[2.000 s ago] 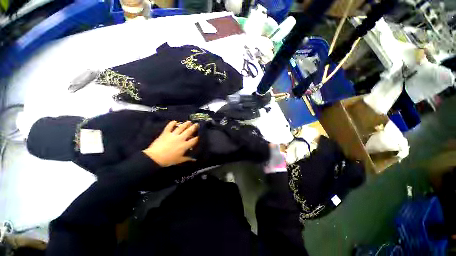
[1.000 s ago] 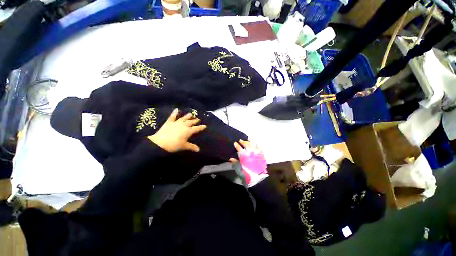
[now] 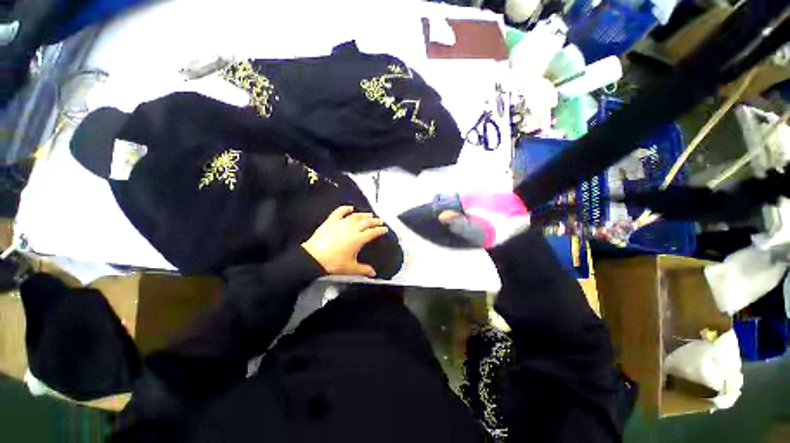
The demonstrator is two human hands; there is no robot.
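A black garment with gold embroidery (image 3: pixel 186 138) is spread over the padded board on the white table (image 3: pixel 433 264); a small white label shows near its left end. My bare left hand (image 3: pixel 348 244) rests on the cloth near the board's rounded right end, fingers spread, gripping nothing. My gloved right hand (image 3: pixel 494 219), in pink and white-grey, is closed on the dark steam iron (image 3: pixel 424 223). The iron's pointed tip faces left, just right of the board's end. The glove hides the handle. Another black embroidered piece (image 3: pixel 381 108) lies behind.
Dark scissors (image 3: pixel 485 131) and a red-brown card (image 3: pixel 468 40) lie at the far right. The iron's thick black sleeve (image 3: pixel 606 130) slants to the upper right. Cartons (image 3: pixel 637 320) and blue baskets stand right. A black heap (image 3: pixel 78 337) lies on a carton at left.
My right hand has moved from the cloth to the iron and taken hold of it. My left hand has moved right along the cloth. The view has shifted.
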